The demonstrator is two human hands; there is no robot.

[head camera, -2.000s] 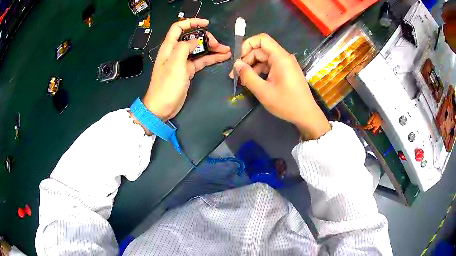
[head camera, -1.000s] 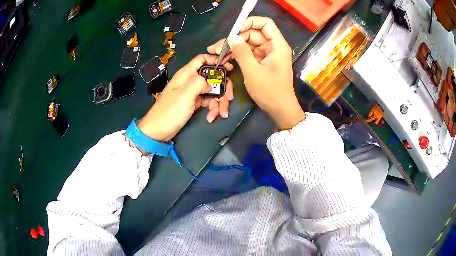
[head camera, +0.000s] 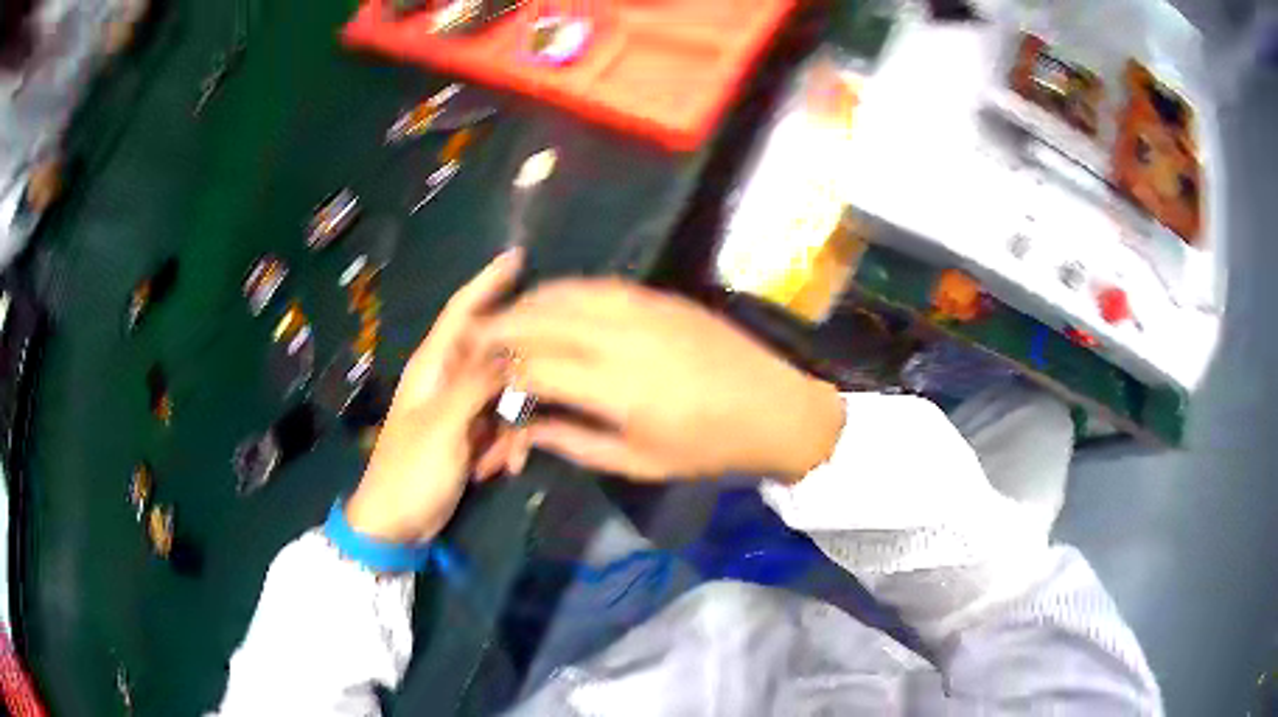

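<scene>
The frame is blurred. My left hand (head camera: 428, 406), with a blue wrist strap (head camera: 376, 539), is closed around the small watch housing (head camera: 514, 405). Only a white patch of the housing shows between my hands; the rest is hidden. My right hand (head camera: 659, 378) reaches over the housing and overlaps the fingers of my left hand. Its fingertips are blurred and partly hidden. The tweezers (head camera: 534, 171) show as a pale blurred end with a thin shaft above my fingers; I cannot tell how they are held.
Blurred small housings, flex cables and screens lie on the green mat (head camera: 224, 350) to the left. A red-orange tray (head camera: 617, 70) is at the top. A bag of gold-yellow strips (head camera: 792, 210) and a white machine (head camera: 1037, 182) with orange-brown fixtures (head camera: 1158, 147) are on the right.
The camera view has swung, bringing more of the tray and machine into view. My right hand has come down over the housing and my left hand. The tweezers no longer point visibly into the housing.
</scene>
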